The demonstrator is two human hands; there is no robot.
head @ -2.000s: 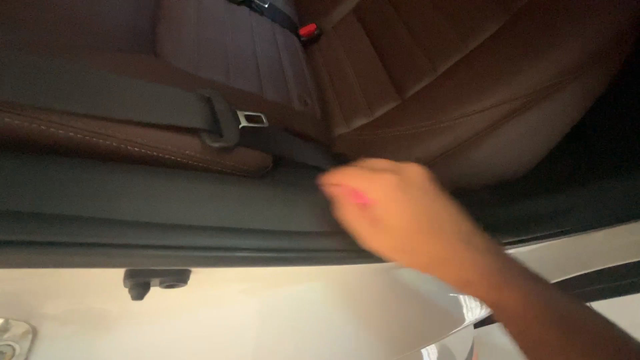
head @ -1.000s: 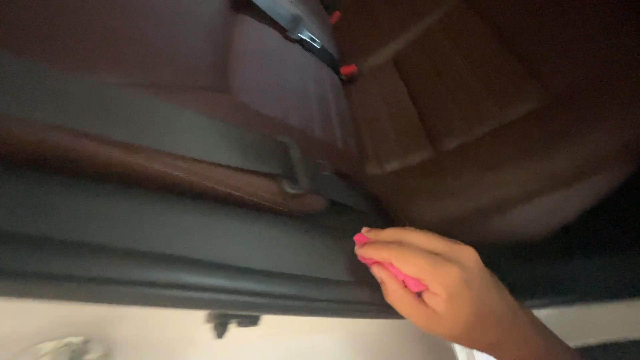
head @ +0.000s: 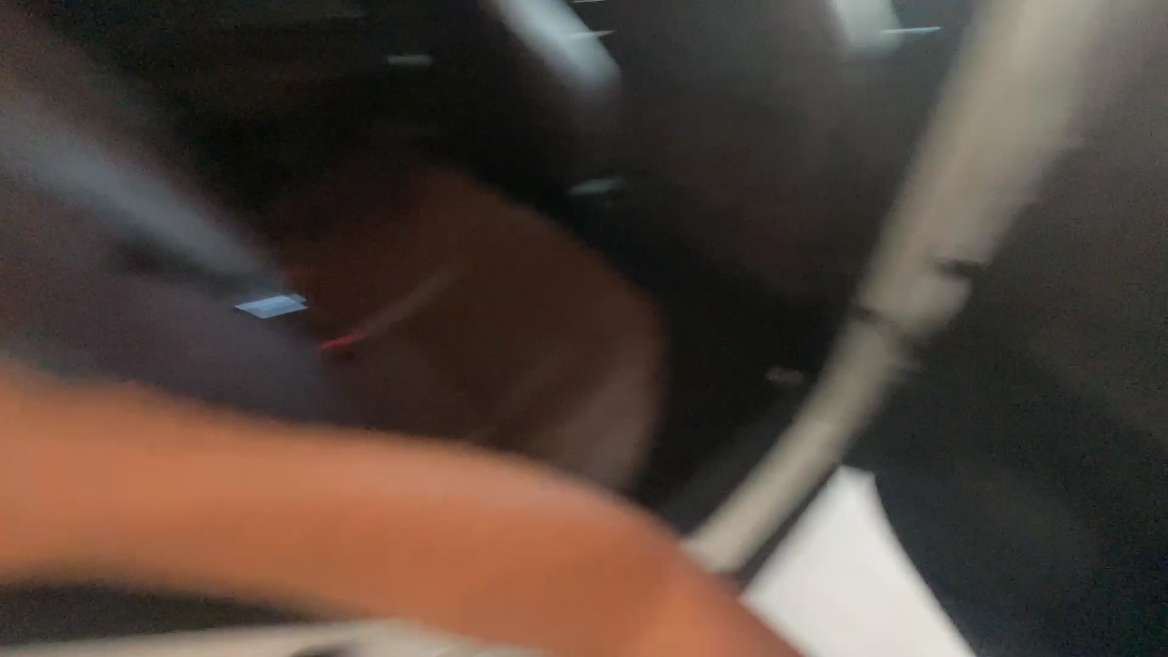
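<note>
A blurred bare forearm spans the lower left of the head view, from the left edge to the bottom middle; its hand lies outside the frame. Neither my left hand nor my right hand shows. Behind the arm is a brown car seat. A seat belt runs down from the left to a shiny metal piece, and a red buckle part is just right of it. The pink thing seen earlier is out of sight.
A pale pillar or door-frame edge slants down the right side. Beyond it is a dark panel, with a white surface at the lower right. Strong blur hides finer detail.
The hand holding a small pink thing near the seat edge has left the frame; only a forearm crosses it now. The view has swung strongly.
</note>
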